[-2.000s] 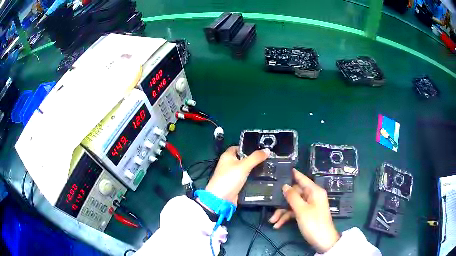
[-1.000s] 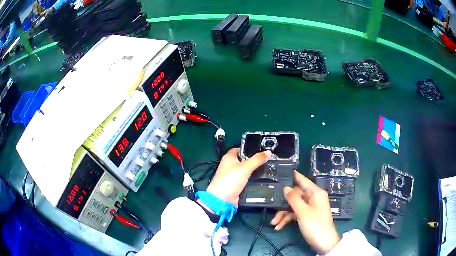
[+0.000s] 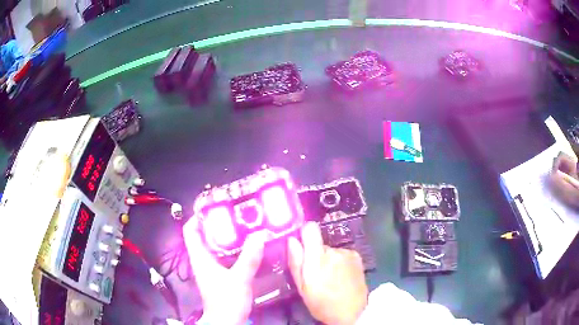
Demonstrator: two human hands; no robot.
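Observation:
A trail camera unit (image 3: 251, 216) is held up in front of me, its upper panel glowing pink-white on both sides of the hexagonal lens ring. My left hand (image 3: 222, 279) grips its left side, thumb over the front below the lens. My right hand (image 3: 330, 279) holds its lower right side, fingers bent at the edge; my hands hide part of the lower half. A second camera unit (image 3: 343, 200) lies just right, partly behind my right hand. A third camera unit (image 3: 432, 202) lies further right, with a cable at its bottom.
Power supplies (image 3: 79, 235) with red digits stand at left, with clip leads (image 3: 143, 198). A colour card (image 3: 402, 141) bears a small item. Open circuit-board housings (image 3: 266, 84) and black blocks (image 3: 184, 71) stand at the rear. At right, another person's hand (image 3: 565, 178) is over a clipboard (image 3: 539, 197).
The held unit's panel has turned from dark to glowing, and a pink cast covers much of the picture. The view has swung right, bringing in the clipboard and another person's hand. Both hands remain on the unit.

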